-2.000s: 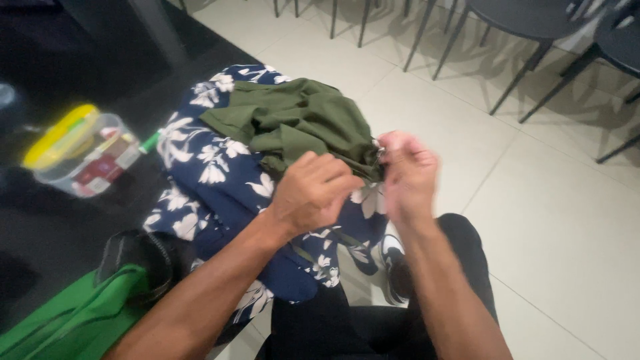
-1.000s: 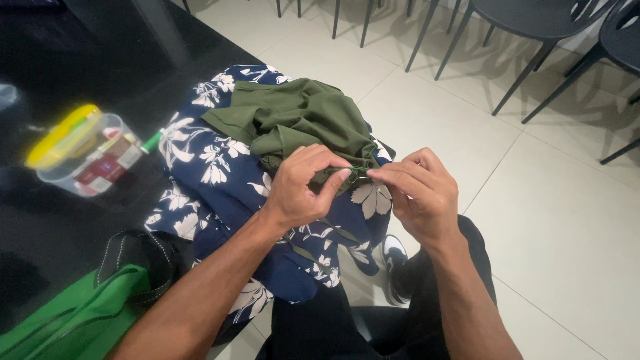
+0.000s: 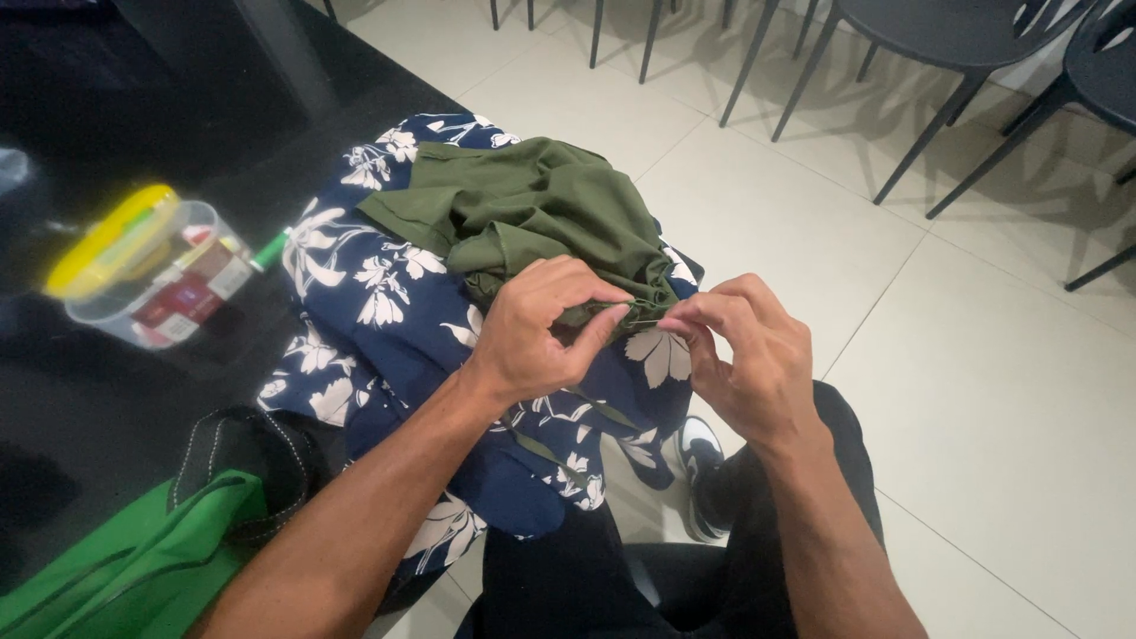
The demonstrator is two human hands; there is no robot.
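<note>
My left hand (image 3: 555,328) pinches the gathered edge of an olive green cloth (image 3: 555,195) between thumb and forefinger. Close beside it on the right, my right hand (image 3: 745,355) has thumb and fingertips together on something thin, like a thread or needle, too small to tell which. A fine line runs between the two pinches. The olive cloth lies bunched on a navy fabric with white flowers (image 3: 382,266), which spreads over the table edge toward my lap. Narrow olive strips hang below my left hand.
A clear plastic tub (image 3: 160,284) with a tilted yellow lid (image 3: 111,244) stands on the black table (image 3: 266,151) at left, beside a green stick-like item (image 3: 271,251). A green bag (image 3: 151,559) lies lower left. Dark chairs (image 3: 932,35) stand on the tiled floor at upper right.
Two seconds ago my right hand was raised and blurred beside the cloth; by one second ago it had come down near my left fingertips. Since then both hands have stayed nearly in place.
</note>
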